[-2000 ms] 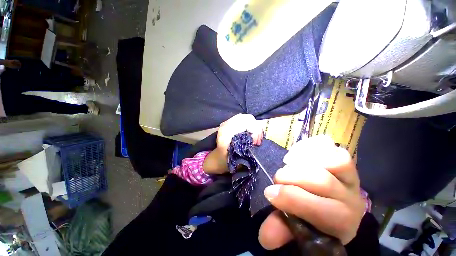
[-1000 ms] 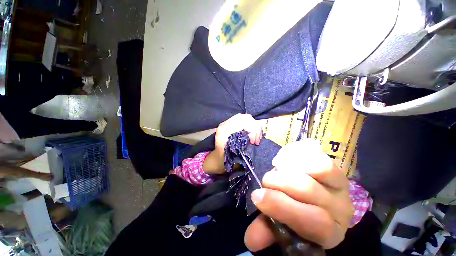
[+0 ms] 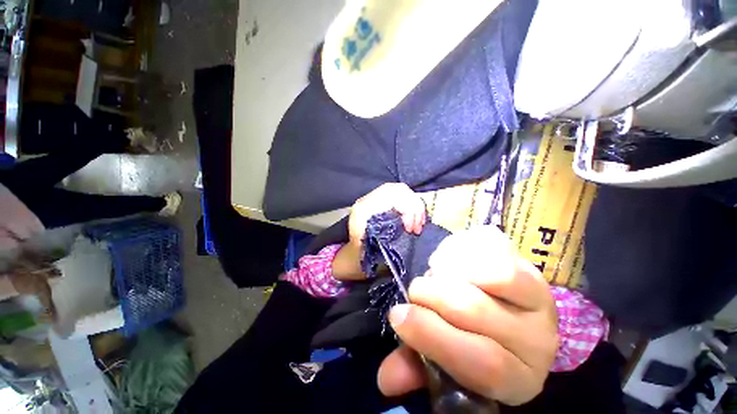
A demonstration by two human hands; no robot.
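Observation:
My left hand is closed around a dark gathered fabric bundle with pale stitch flecks and frayed thread ends hanging below. A dark fabric piece hangs beside the bundle, partly hidden behind my right hand. My right hand is large in front, closed on the dark rounded handle of a pointed tool. The thin metal shaft points up-left to the bundle; whether its tip is inside the bundle I cannot tell.
Dark folded panels lie on the pale table under a white rounded bar. A white sewing machine stands right, above yellow tape. More dark cloth lies right. A blue crate and a person's legs are left.
My right hand and the tool have moved left, and the shaft now stands steeper. My left hand still holds the bundle. The person at the left has moved in closer to the blue crate.

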